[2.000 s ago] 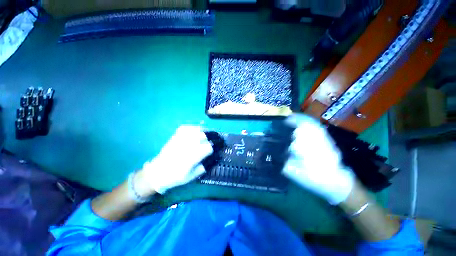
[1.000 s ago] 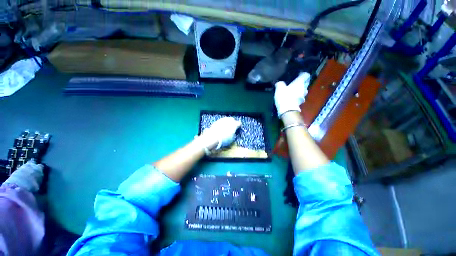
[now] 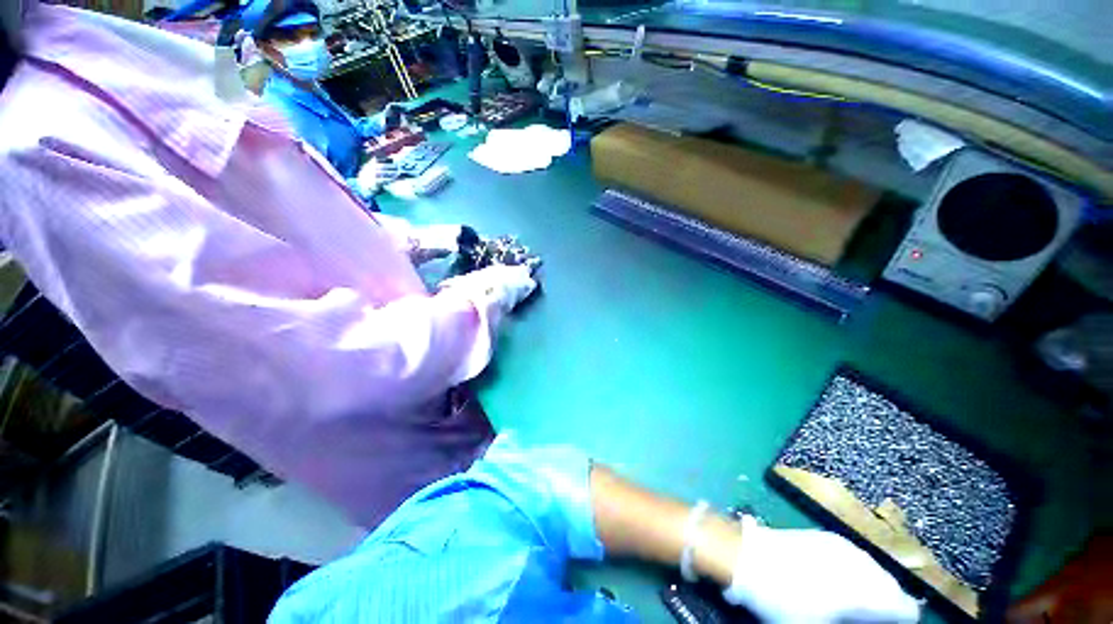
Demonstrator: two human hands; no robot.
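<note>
My left hand [image 3: 824, 583], in a white glove, is at the bottom edge, beside the near side of the screw tray [image 3: 842, 531]. Its fingers are blurred and point right, and I cannot tell whether they hold anything. A small part of the black jig [image 3: 693, 602] shows under and left of my wrist; the rest is hidden or cut off. The black tray holds many tiny silvery screws [image 3: 909, 469], with a cream strip along its near edge. My right hand is out of the picture.
A person in pink at left has gloved hands on the black finned assemblies [image 3: 498, 254]. Another masked worker [image 3: 305, 92] sits beyond. Clear tubes [image 3: 732, 254], a brown block [image 3: 732, 189] and a white round-faced device [image 3: 983, 232] stand at the back.
The view has swung left, bringing the neighbours into sight. My left hand has left the screws for the jig side of the tray. My right hand has gone out of view.
</note>
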